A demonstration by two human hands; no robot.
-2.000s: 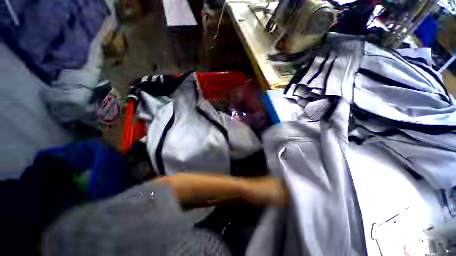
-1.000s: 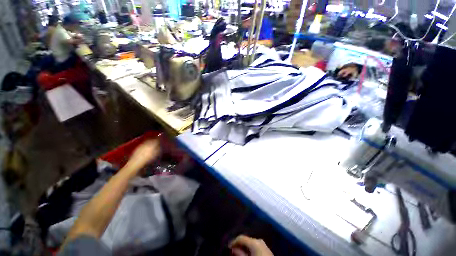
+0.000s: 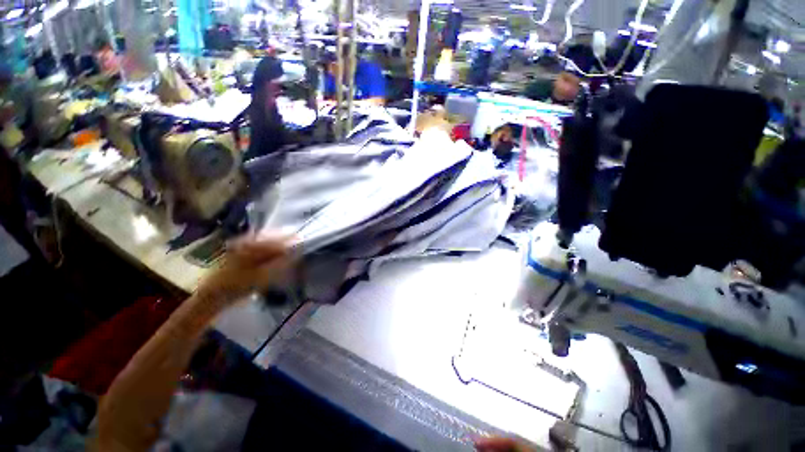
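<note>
A heap of light grey garment pieces with black stripes [image 3: 415, 199] lies on the white machine table [image 3: 397, 309], left of the sewing machine. My left hand [image 3: 256, 260] is at the heap's near left edge, blurred, its fingers closed on a grey garment piece; the folds stretch towards it. My right hand [image 3: 505, 444] shows only as fingertips at the bottom edge; the rest is cut off and its grip is hidden. The white and blue sewing machine [image 3: 649, 327] stands at the right, its needle area brightly lit.
Black-handled shears [image 3: 646, 422] and a jointed metal arm [image 3: 569, 410] lie on the table near the machine head. A red basket [image 3: 115, 344] is at the lower left, with grey cloth [image 3: 207, 422] beside it. Another machine [image 3: 199, 168] stands behind left. A dark panel [image 3: 688, 177] hangs upper right.
The view has swung right from the basket to the table. My left hand has gone from above the basket to the heap and taken hold of cloth. My right hand has mostly left the view.
</note>
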